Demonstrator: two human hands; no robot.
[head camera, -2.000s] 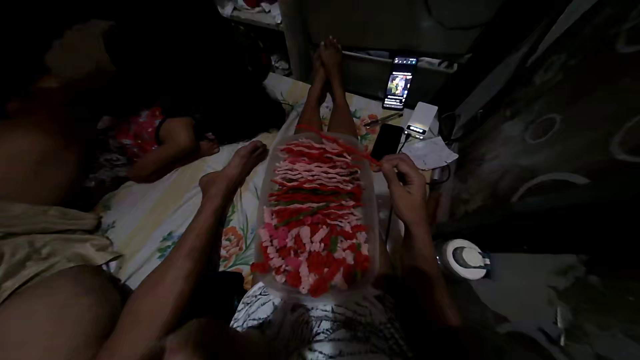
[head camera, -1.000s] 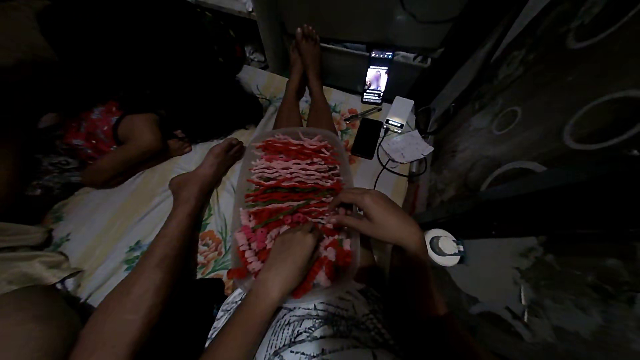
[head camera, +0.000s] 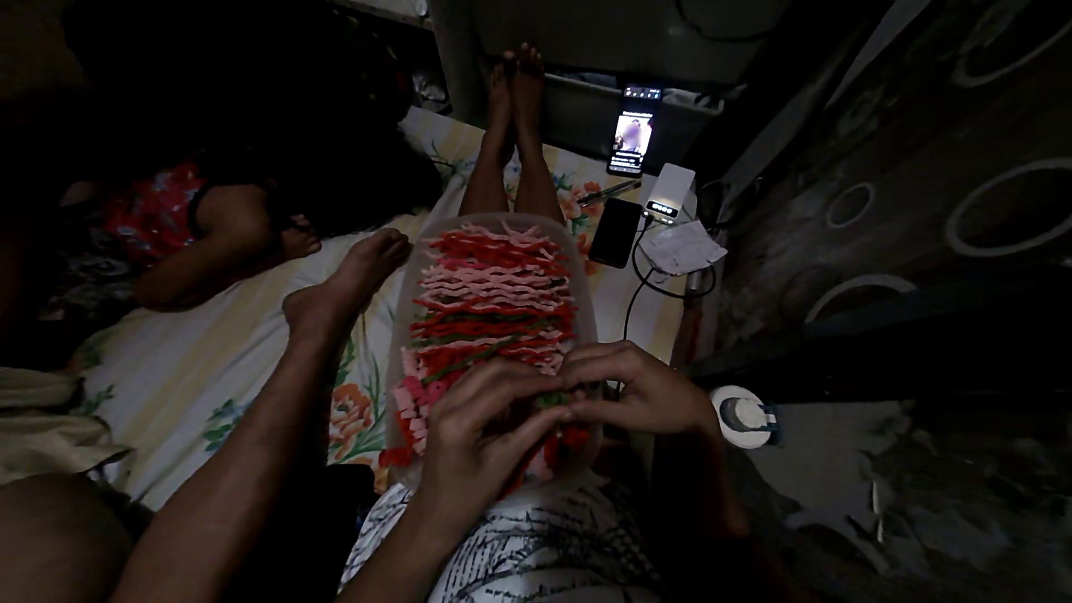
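Observation:
A translucent plastic tub (head camera: 402, 352) rests on my lap. Wavy strips (head camera: 494, 276) in red, pink and dark green lie crosswise in its far part. Short red and pink pieces (head camera: 412, 402) fill the near part, partly covered by my hands. My left hand (head camera: 494, 419) and my right hand (head camera: 628, 389) meet fingertip to fingertip over the tub's near right part. Something small and green (head camera: 551, 400) shows between the fingers; the dim light hides its exact shape and which fingers grip it.
On the flowered sheet (head camera: 226, 368) beyond the tub are a lit phone (head camera: 634, 134), a dark phone (head camera: 615, 233), a pen (head camera: 609, 193), a white power bank with a cable (head camera: 670, 191) and crumpled paper (head camera: 682, 249). A white-lidded container (head camera: 744, 416) stands right. Another person's arm (head camera: 209, 243) lies left.
My right hand was at the tub's right edge and has moved inward over it. My left hand has come into view, reached into the short pieces, then met the right hand.

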